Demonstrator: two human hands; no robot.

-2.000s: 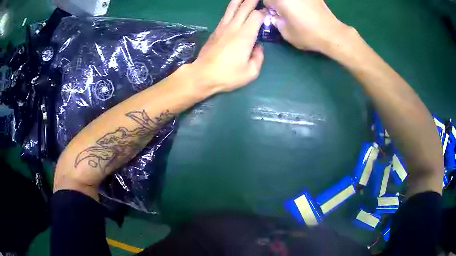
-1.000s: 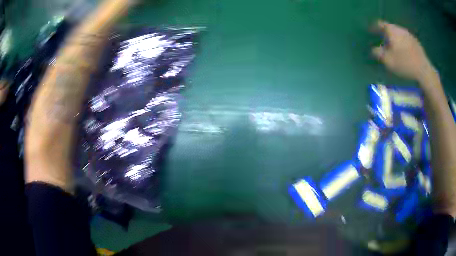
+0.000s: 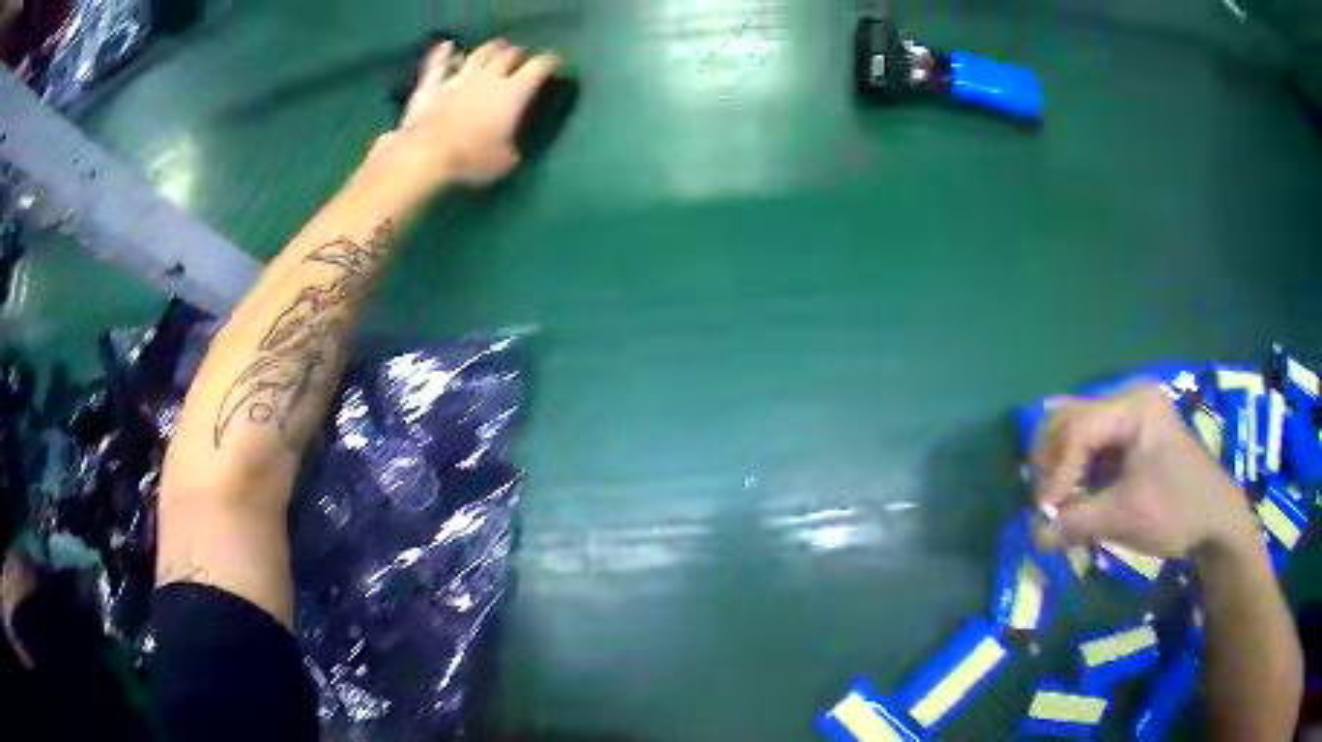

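My left hand (image 3: 479, 113) is at the upper left, its fingers closed around a dark thing (image 3: 421, 84) that looks like a black housing, mostly hidden by the hand. My right hand (image 3: 1145, 471) is over the blue battery packs (image 3: 960, 678) at the right. Its fingertips pinch a small white plug (image 3: 1050, 512). Whether a pack hangs from it is unclear, because blue packs show behind the hand. A black device housing (image 3: 876, 61) with a blue battery pack (image 3: 995, 86) at its right end lies on the green bench at top right.
A clear plastic bag (image 3: 421, 507) over dark contents lies at left, beside my left forearm. A grey-white bar (image 3: 123, 196) crosses the upper left. Dark jumbled units (image 3: 58, 478) lie at the far left. More blue packs (image 3: 1276, 435) lie at the far right.
The view has shifted, bringing the housing with the blue pack into sight. My hands, together two seconds ago, are apart: left at the upper left, right over the packs with a plug pinched.
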